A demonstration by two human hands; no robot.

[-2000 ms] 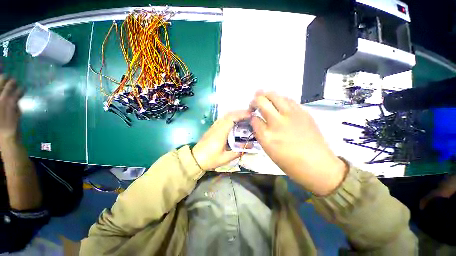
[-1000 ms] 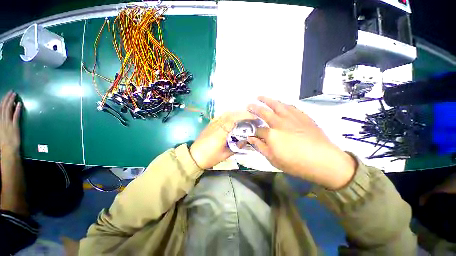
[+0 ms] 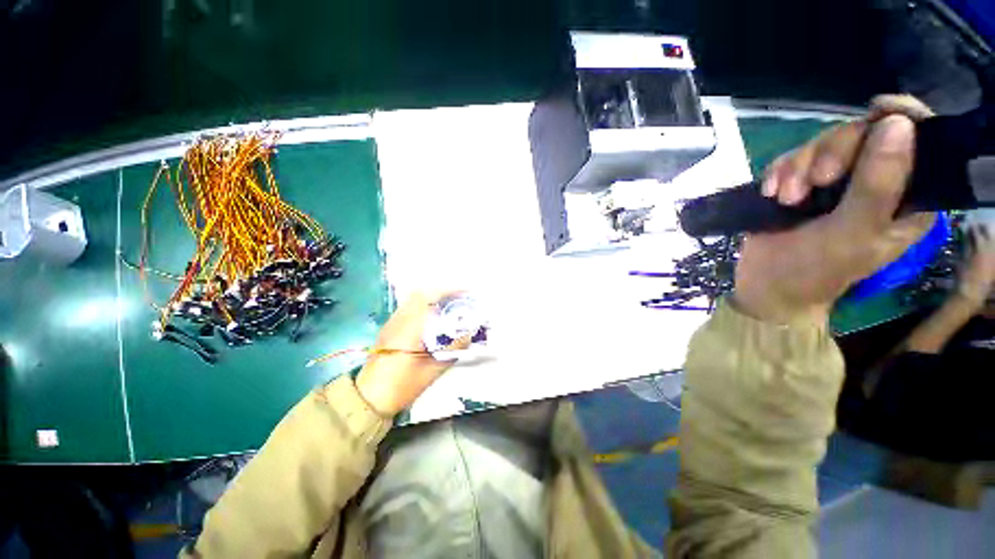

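My left hand (image 3: 402, 355) holds a white round housing (image 3: 456, 326) low over the white sheet (image 3: 458, 207), its open end facing up with small fittings inside. An orange-yellow wire (image 3: 344, 355) sticks out to the left past my left hand. My right hand (image 3: 835, 202) is wrapped around the thick black electric screwdriver (image 3: 753, 207) at the right, in front of the screw feeder (image 3: 644, 120). The tip of its bit is not clear to see.
Wired connectors (image 3: 235, 240) lie heaped on the green bench (image 3: 82, 360). A white housing (image 3: 42, 226) lies at far left. Black strips (image 3: 682, 278) lie under the screwdriver. A blue bin (image 3: 903, 262) and another person's arm (image 3: 949, 311) are at right.
My right hand has left the housing, moved right and taken hold of the screwdriver. My left hand still holds the housing. The view has shifted right, and the person's hand at left is out of view.
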